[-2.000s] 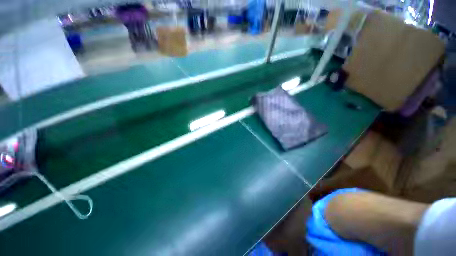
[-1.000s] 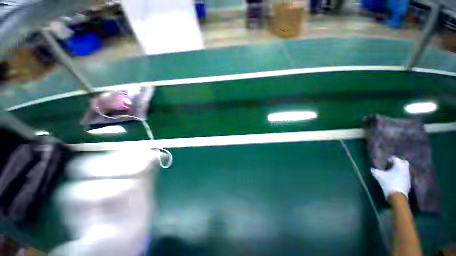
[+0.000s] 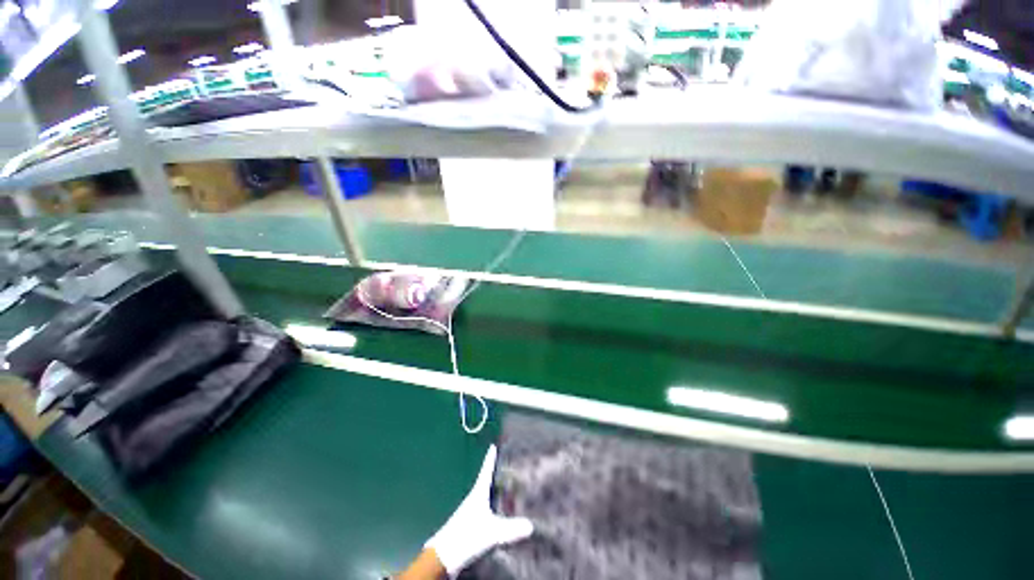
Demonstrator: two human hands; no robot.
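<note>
A flat, dark grey patterned bag lies at the bottom centre, over the near side of the green bench and cut off by the picture's lower edge. My left hand, in a white glove, is at its left edge. The thumb lies over the bag and one finger points up along the edge; the other fingers are hidden. My right hand is not in view. Pink and white headphones lie on another bag beyond the pale rail, with a white cable looping over the rail.
Stacked black-grey bags lie at the left bench edge. A raised shelf on metal posts crosses above, with clear plastic on it and a black cable hanging in front. A cardboard box stands on the floor beyond.
The view has swung left and up. The patterned bag has moved left along the bench, past the thin line on its surface. The gloved hand at the right is out of view.
</note>
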